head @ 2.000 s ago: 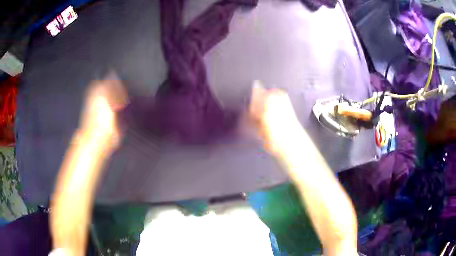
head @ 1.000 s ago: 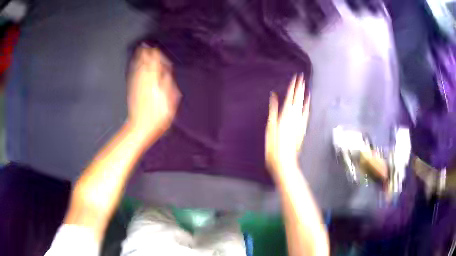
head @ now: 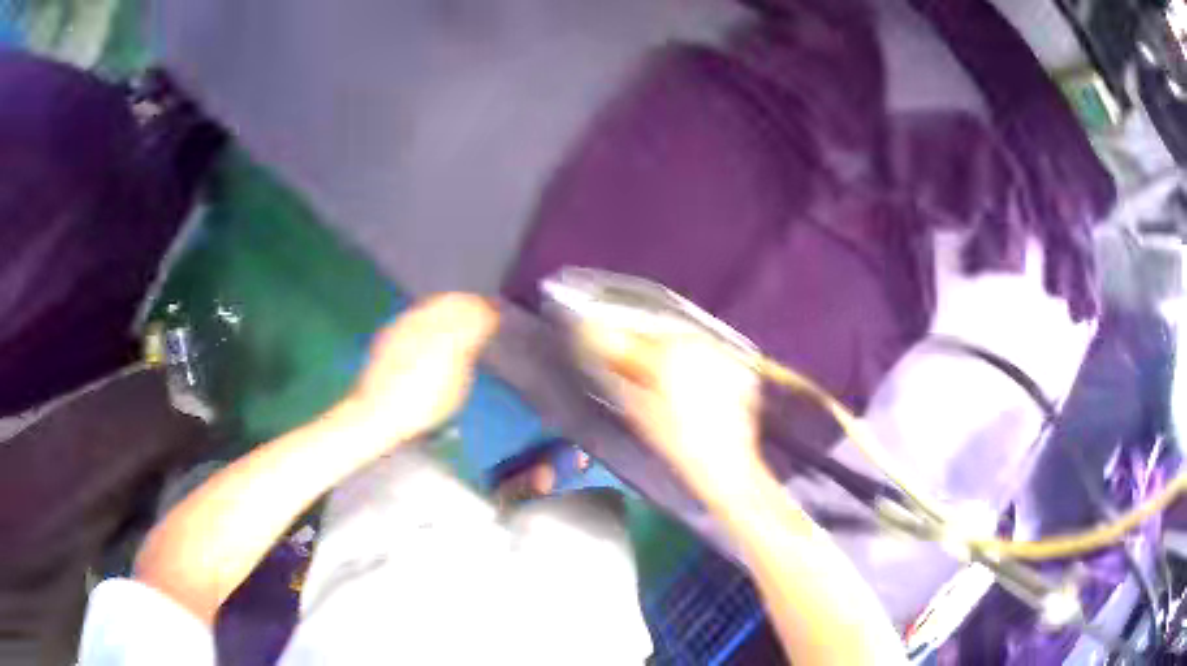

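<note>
Dark purple trousers [head: 690, 182] lie on the grey-lilac pressing table [head: 378, 117], waistband end towards me, legs running off to the upper right. My right hand [head: 677, 390] is shut on the steam iron [head: 631, 297], whose pointed front faces left at the trousers' near edge; its handle is hidden by my fingers. My left hand [head: 430, 358] is at the table's near edge, left of the iron, fingers curled and blurred; whether it holds cloth cannot be told.
The yellow steam hose [head: 1093, 536] and a black cord [head: 1002, 364] run from the iron to the right. A dark purple garment heap [head: 78, 234] is at the left. A blue crate [head: 709, 605] is below the table. A foot [head: 527, 479] shows below the table edge.
The view has turned and the table appears tilted. My right hand has left the cloth and taken hold of the iron. My left hand has moved from the trousers to the table's near edge.
</note>
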